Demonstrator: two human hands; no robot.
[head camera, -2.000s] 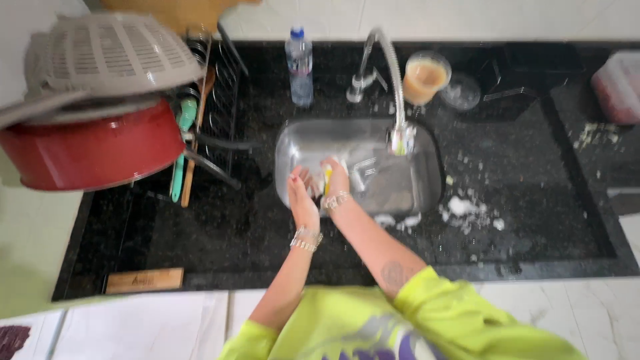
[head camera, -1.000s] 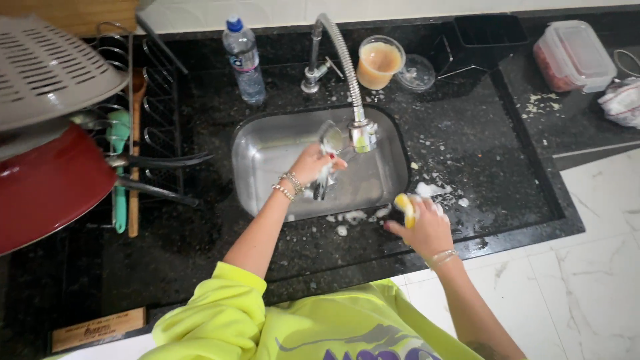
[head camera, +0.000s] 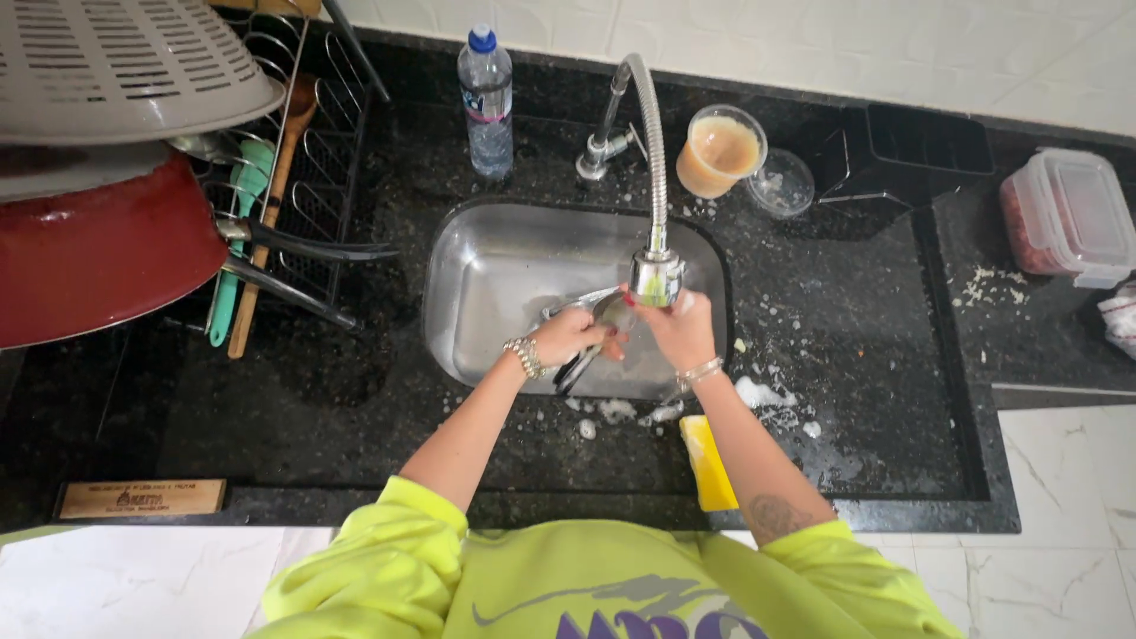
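Observation:
Over the steel sink (head camera: 497, 284), both hands are close together under the spray head (head camera: 658, 275) of the flexible faucet. My left hand (head camera: 568, 337) grips a utensil with a dark handle (head camera: 577, 368); its type is not clear. My right hand (head camera: 679, 328) is at the utensil's upper part, just below the spray head, and its fingers are partly hidden, so its hold cannot be told. A yellow sponge (head camera: 710, 461) lies on the counter's front edge beside my right forearm. Other shiny utensils seem to lie in the sink behind my left hand.
Left, a dish rack (head camera: 333, 169) holds a grey colander (head camera: 133, 71), red pan (head camera: 98, 240), teal utensil (head camera: 225, 302) and wooden spoon (head camera: 266, 231). Behind the sink are a water bottle (head camera: 486, 106) and a tub (head camera: 721, 151). A lidded container (head camera: 1069, 213) stands right; foam (head camera: 763, 393) spots the counter.
The sponge, in my right hand one second ago, now lies on the counter's front edge. My right hand has moved from the counter to beneath the spray head, beside my left hand.

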